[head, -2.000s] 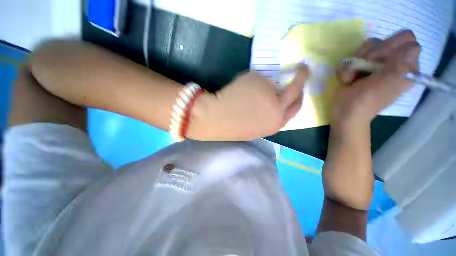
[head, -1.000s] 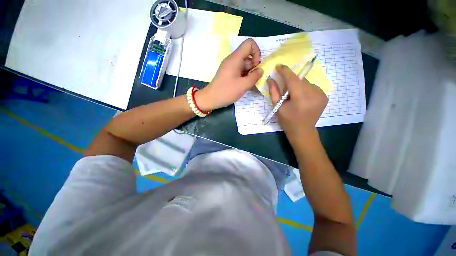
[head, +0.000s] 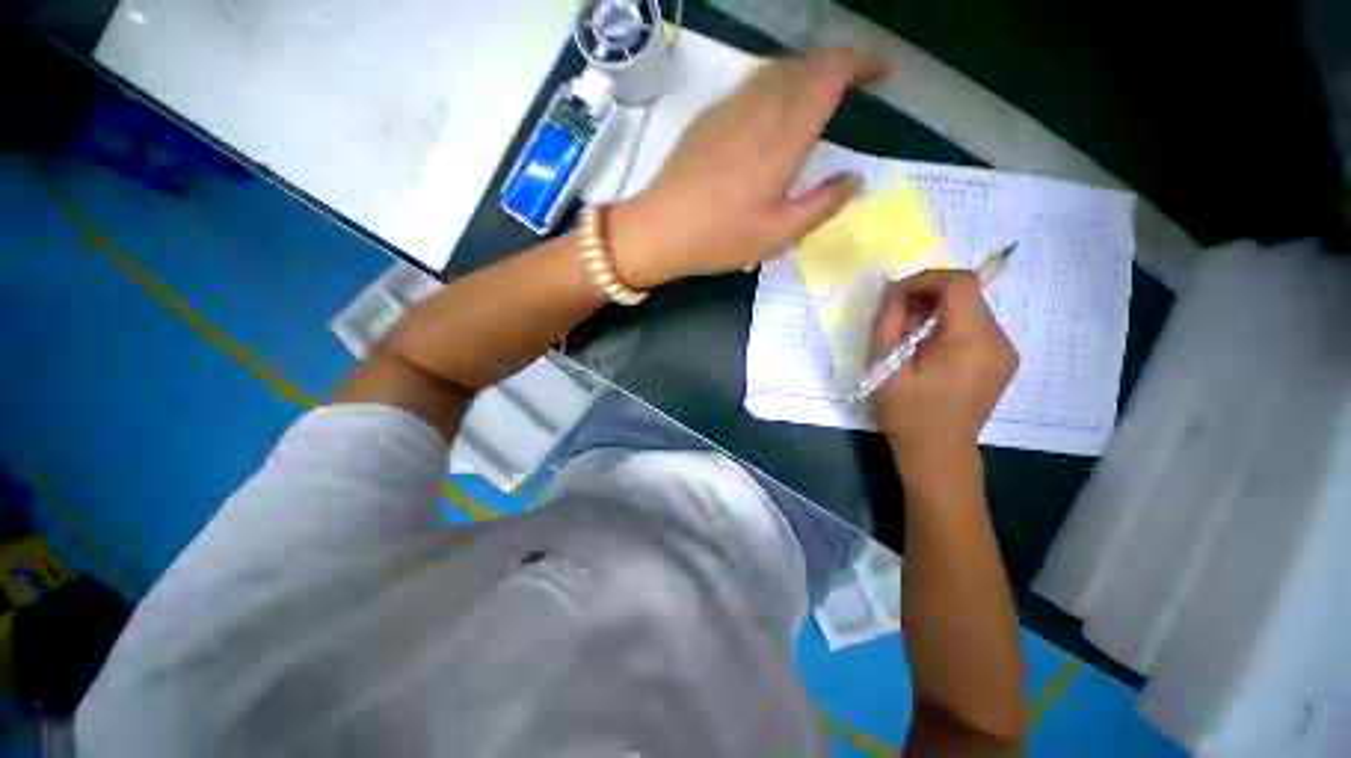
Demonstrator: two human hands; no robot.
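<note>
The printed record sheet point(head: 1074, 319) lies on the dark green bench. Yellow sticky notes point(head: 889, 234) lie on its left part. My right hand point(head: 948, 356) rests over the notes' lower edge and holds a slim patterned pen point(head: 904, 360); the pen slants, one end up to the right. My left hand point(head: 741, 185) is open, fingers apart, above the second paper and left of the notes; it looks slightly blurred and holds nothing visible. A mini fan with a round spoked head point(head: 619, 27) and blue lower part point(head: 547, 172) lies left of my left hand.
A large white board point(head: 334, 111) lies at the left. A thick translucent white foam stack point(head: 1200, 474) stands at the right. White blister trays point(head: 526, 419) sit low beside the bench. The blue floor has yellow lines.
My left hand has let go of the yellow note's edge and opened, with its fingers spread toward the back. My right hand still holds the pen. The notes now lie flatter; the camera view has shifted.
</note>
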